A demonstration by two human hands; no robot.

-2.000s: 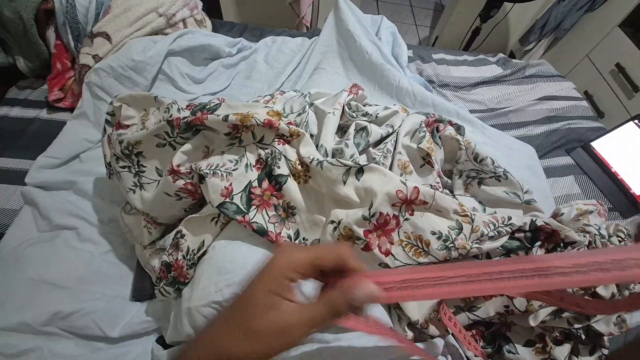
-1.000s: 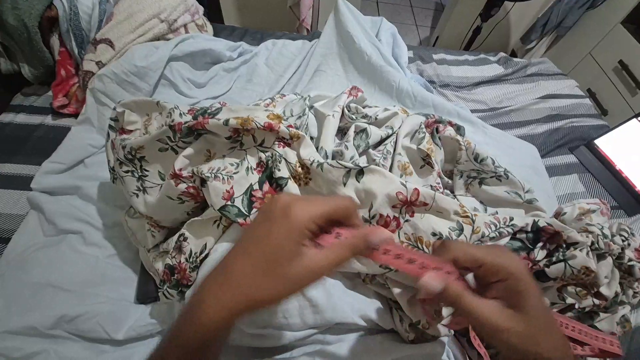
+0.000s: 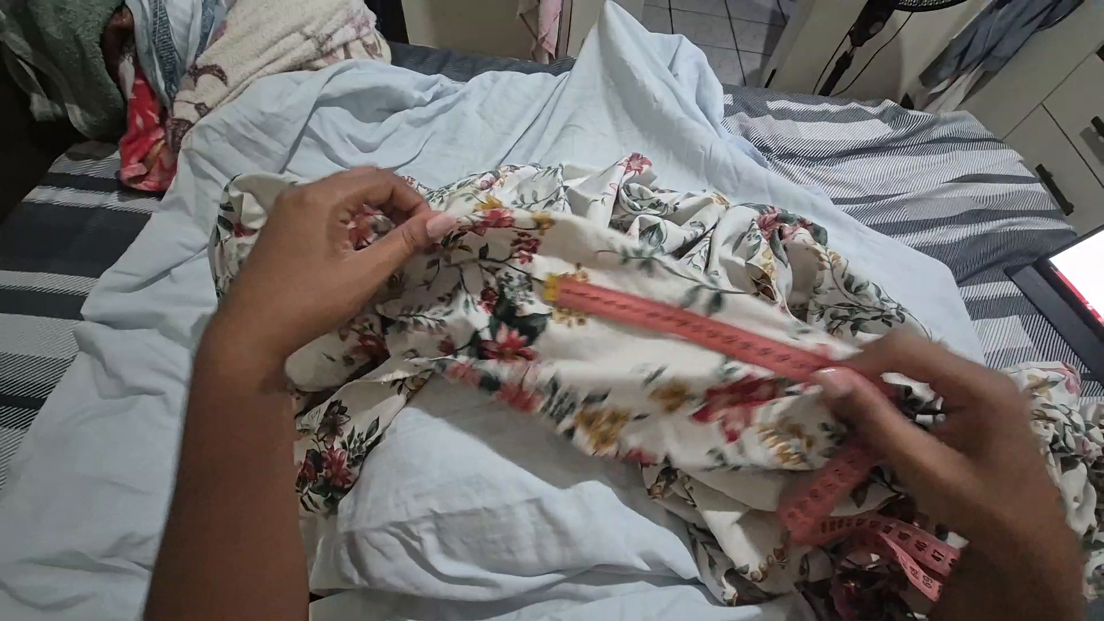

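A white floral fabric (image 3: 604,414) lies bunched over a light blue sheet, its near part raised between my hands. My left hand (image 3: 345,250) pinches the upper left edge of this fabric between thumb and fingers. At the right, my right hand (image 3: 931,431) grips a pink tape measure (image 3: 690,328) between thumb and fingers. The yellow-tipped end of the tape points left across the fabric, apart from my left hand. The rest of the tape hangs below my right hand in loose loops. Whether my right fingers also hold fabric, I cannot tell.
The light blue sheet (image 3: 483,517) covers much of a bed with a striped grey cover (image 3: 888,164). Towels and cloths (image 3: 267,60) are heaped at the back left. A device with a lit screen (image 3: 1082,267) is at the right edge. Drawers (image 3: 1052,129) and a fan (image 3: 862,26) stand behind.
My left hand has left the tape and moved up and left, and now pinches the fabric. My right hand, out of view two seconds ago, holds the tape. The fabric's near part has been lifted.
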